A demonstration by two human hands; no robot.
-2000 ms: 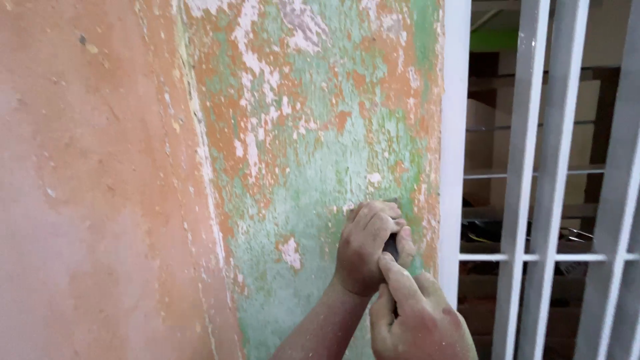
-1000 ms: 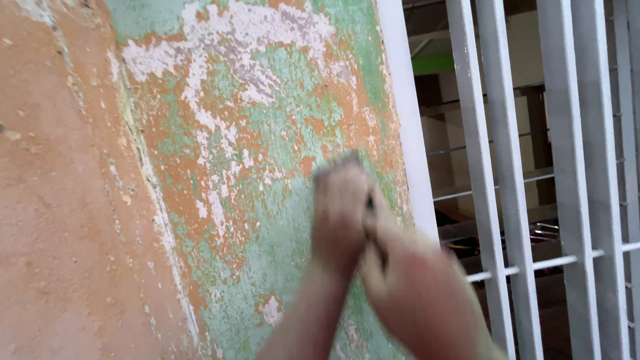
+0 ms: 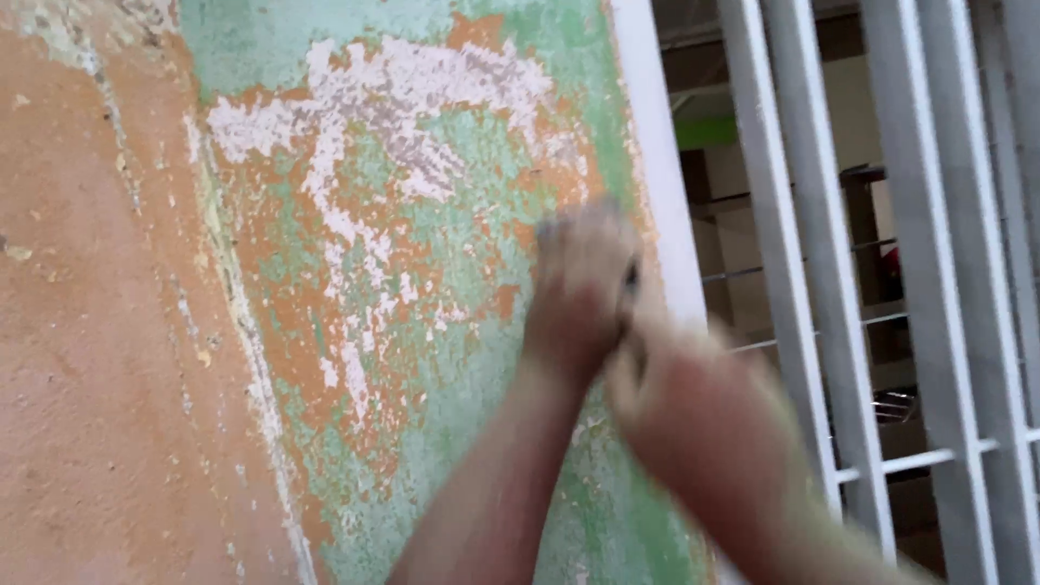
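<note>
The wall [image 3: 439, 244] carries worn green, orange and pinkish-white paint. My left hand [image 3: 581, 284], blurred, lies over a scraping tool against the wall near its right edge. A grey edge of that scraper [image 3: 552, 221] shows at the fingertips, and a dark bit of it shows between the hands. Just below and to the right, my right hand [image 3: 699, 398] is closed round the tool's lower end, mostly hidden by the fingers. The tool's exact kind cannot be told.
A white frame strip [image 3: 662, 154] borders the wall on the right. Beyond it stand grey metal bars [image 3: 780, 211] with thin crossbars, and dim shelves behind them. On the left, an orange wall face [image 3: 106, 341] meets the green one along a cracked, chipped corner [image 3: 244, 325].
Both hands have moved up the wall with the tool, from the lower green area to beside the orange patch near the frame strip. The view has shifted and tilted.
</note>
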